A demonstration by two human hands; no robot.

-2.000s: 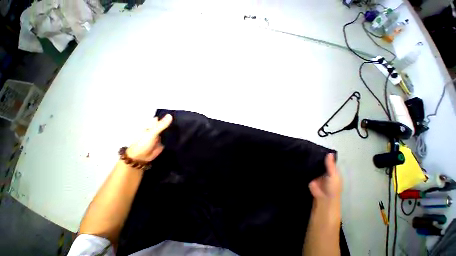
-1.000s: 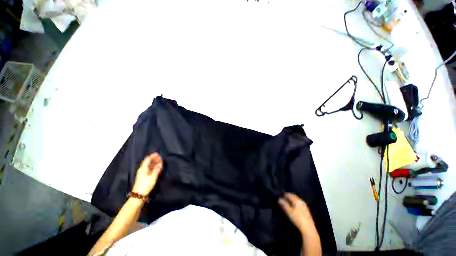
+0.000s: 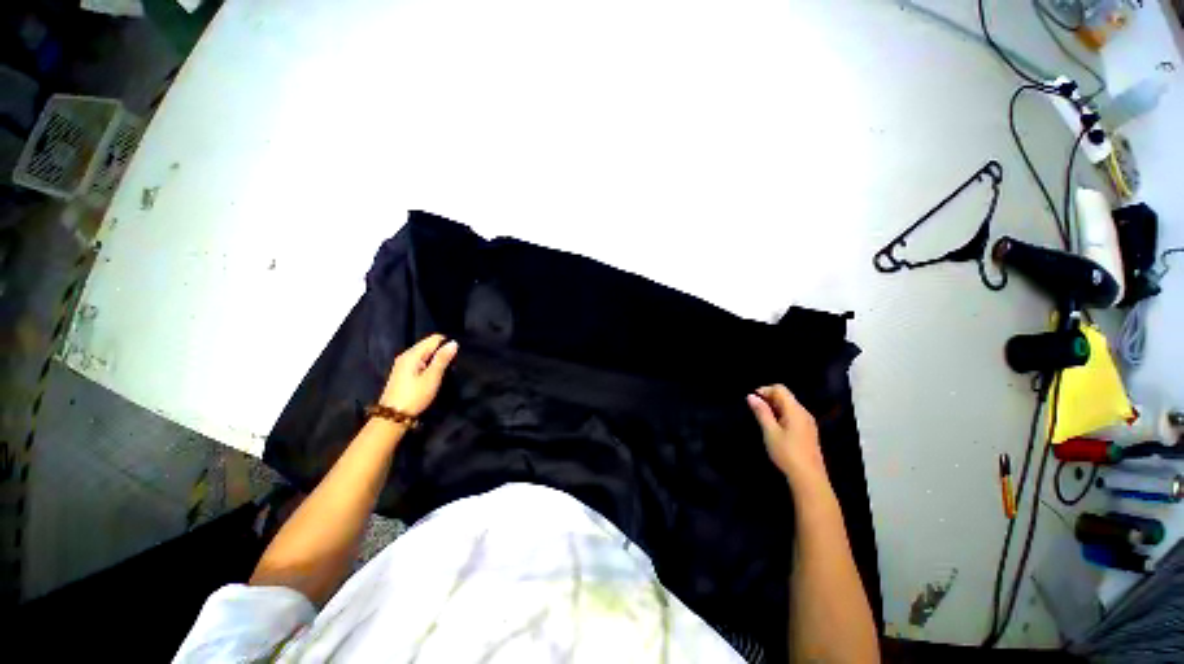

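The black coat (image 3: 584, 428) lies over the near edge of the white table, its far edge running from upper left to lower right. A matt black band (image 3: 623, 318) lies along that edge, with slightly shinier lining on the near side. My left hand (image 3: 419, 376), with a brown bead bracelet at the wrist, has its fingertips pinched on the cloth at the left. My right hand (image 3: 787, 431) has thumb and fingers close together on the cloth at the right. The cloth between the hands is loosely creased.
On the white table (image 3: 584, 130), right of the coat, lie a black hanger (image 3: 954, 234), a black hot-air gun or dryer (image 3: 1058, 270), a dark green-centred thread cone (image 3: 1047, 350), yellow paper or cloth (image 3: 1091, 389), cables and a small orange tool (image 3: 1006, 486). A white crate (image 3: 78, 145) stands at left.
The hands let go of the coat's far corners and came back nearer my body, then moved slightly forward onto the cloth. The coat now lies down on the table, with its far band flatter.
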